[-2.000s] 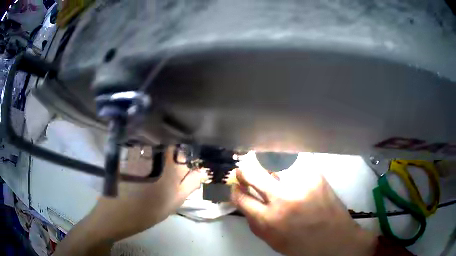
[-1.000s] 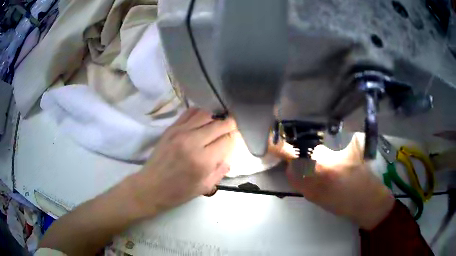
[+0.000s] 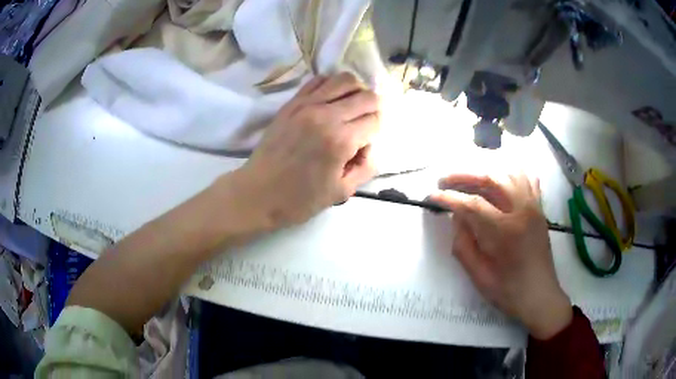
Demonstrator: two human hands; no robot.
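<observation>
A heap of beige cloth (image 3: 196, 44) with smooth white cloth (image 3: 170, 96) lies left of the needle. My left hand (image 3: 315, 152) has its fingers bent on the cloth's right edge, pinching it beside the brightly lit needle area. My right hand (image 3: 504, 237) lies on the table right of and below the needle, fingers spread and thumb apart, with nothing seen in it. The presser foot and needle (image 3: 422, 74) sit under glare. Cloth near them is washed out, so its edge is hard to tell.
The grey-white machine head (image 3: 593, 66) fills the upper right. Scissors with green and yellow handles (image 3: 597, 215) lie right of my right hand. A printed ruler (image 3: 319, 296) runs along the table's front edge. A blue bin (image 3: 65, 277) shows below the table at left.
The view has shifted, showing more table front. My right hand has come out from near the needle toward the front, its fingers now spread. My left hand stays on the cloth left of the needle.
</observation>
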